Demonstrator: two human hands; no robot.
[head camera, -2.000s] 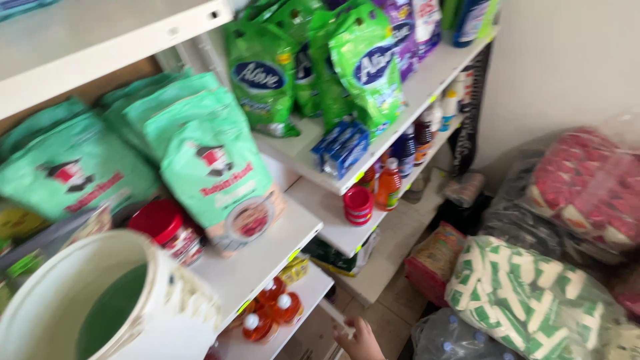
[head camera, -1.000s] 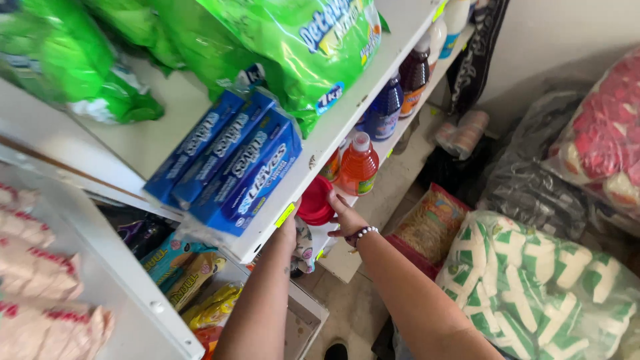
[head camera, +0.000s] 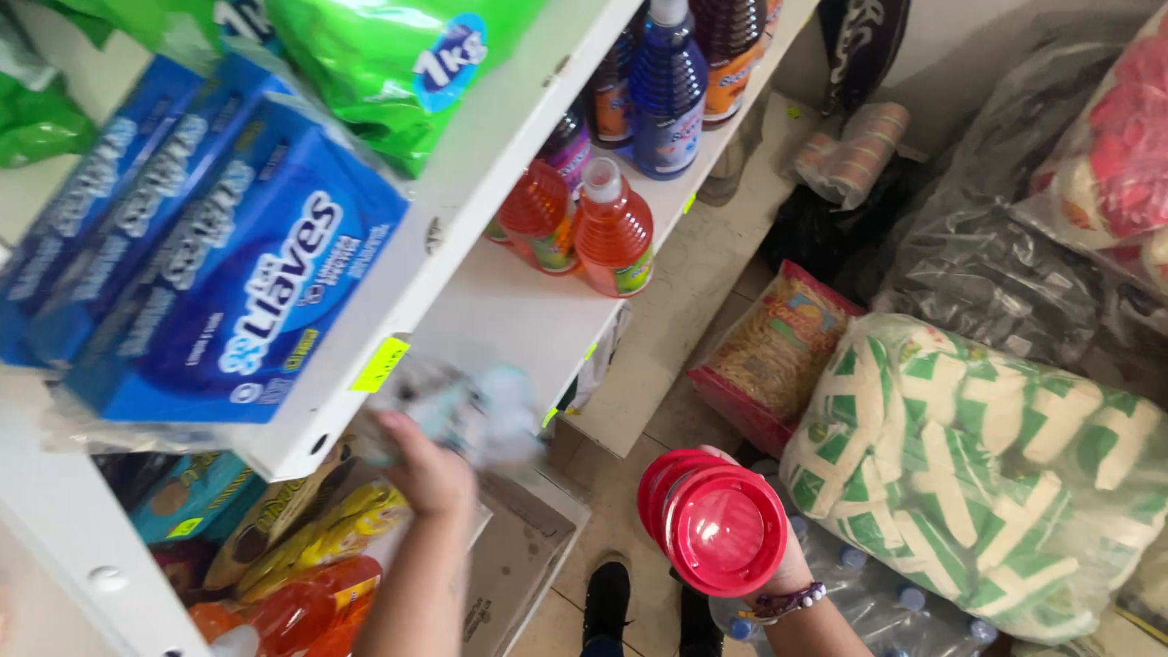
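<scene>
My right hand (head camera: 785, 547) holds several stacked red-lidded plastic containers (head camera: 725, 529) out over the floor, away from the shelf. My left hand (head camera: 433, 474) is at the edge of the lower white shelf, touching or gripping a blurred clear plastic bag with whitish and light blue contents (head camera: 465, 411); its fingers are largely hidden. Behind the bag, orange bottles (head camera: 616, 233) and a blue bottle (head camera: 669, 100) stand on the lower shelf (head camera: 520, 319). Wrapped blue boxes (head camera: 246, 265) lie on the upper shelf, left of a green 1 kg bag (head camera: 401, 64).
The upper shelf's edge (head camera: 420, 246) juts out above my left hand. A cardboard box (head camera: 516, 557) and orange bottles (head camera: 310, 602) are low at left. Right of my right hand lie a green-and-white bundle (head camera: 967, 474), a red-edged pasta bag (head camera: 776, 351) and bottled packs (head camera: 876, 584).
The red containers have come off the shelf side and moved right in my right hand. My left hand has left them and is now at the blurred plastic bag.
</scene>
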